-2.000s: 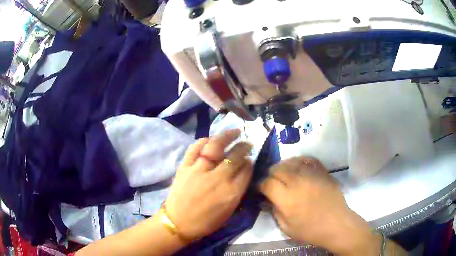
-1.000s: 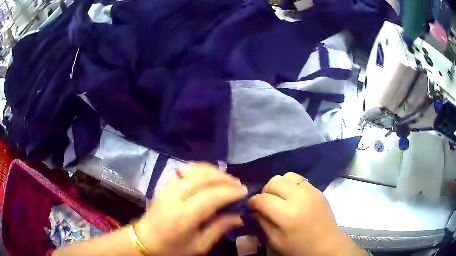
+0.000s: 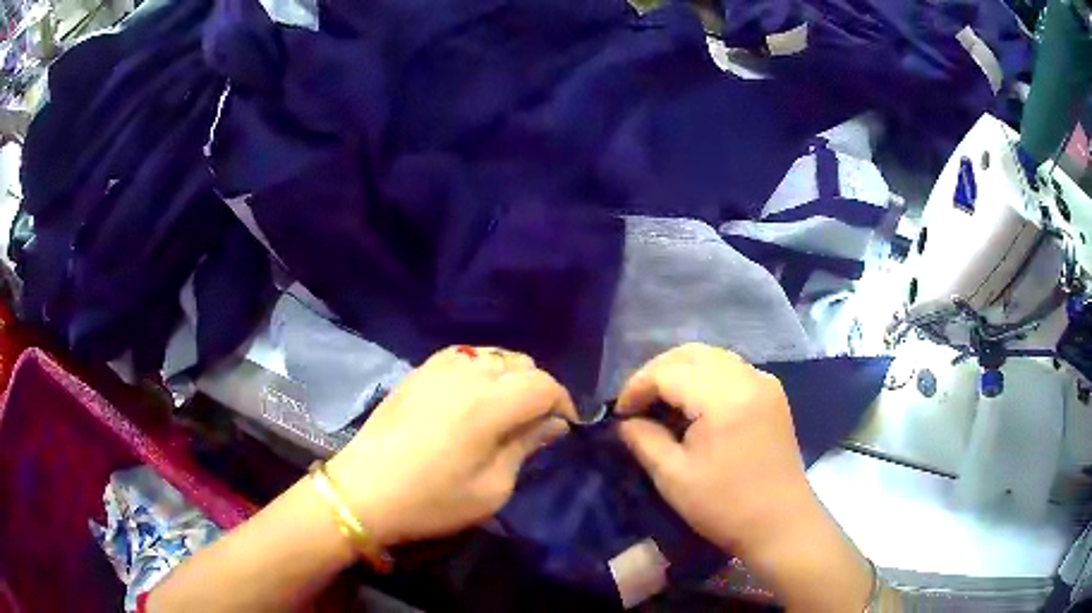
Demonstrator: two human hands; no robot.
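Note:
A large navy garment (image 3: pixel 479 180) with a pale grey panel (image 3: pixel 695 293) lies across the table. My left hand (image 3: pixel 461 443) and my right hand (image 3: pixel 713 437) are close together at its front part. Each pinches a narrow navy edge between thumb and fingers, with a short stretch of edge and a small pale bit between the fingertips. A small beige label (image 3: pixel 638 571) shows on the navy cloth below my right hand. A pointed navy part runs right toward the needle area of the white sewing machine (image 3: pixel 976 228); whether it lies under the presser foot I cannot tell.
The white machine table (image 3: pixel 946 509) is at the right, with a white flap (image 3: pixel 1012 443) under the machine arm. A dark red container (image 3: pixel 90 479) with a patterned blue and white cloth (image 3: pixel 156 533) is at the lower left. A green cone (image 3: pixel 1056 84) stands at the upper right.
The view has swung left from the machine to the garment. My hands left the needle area, and now pinch the edge with fingertips close together. The beige label shows more fully.

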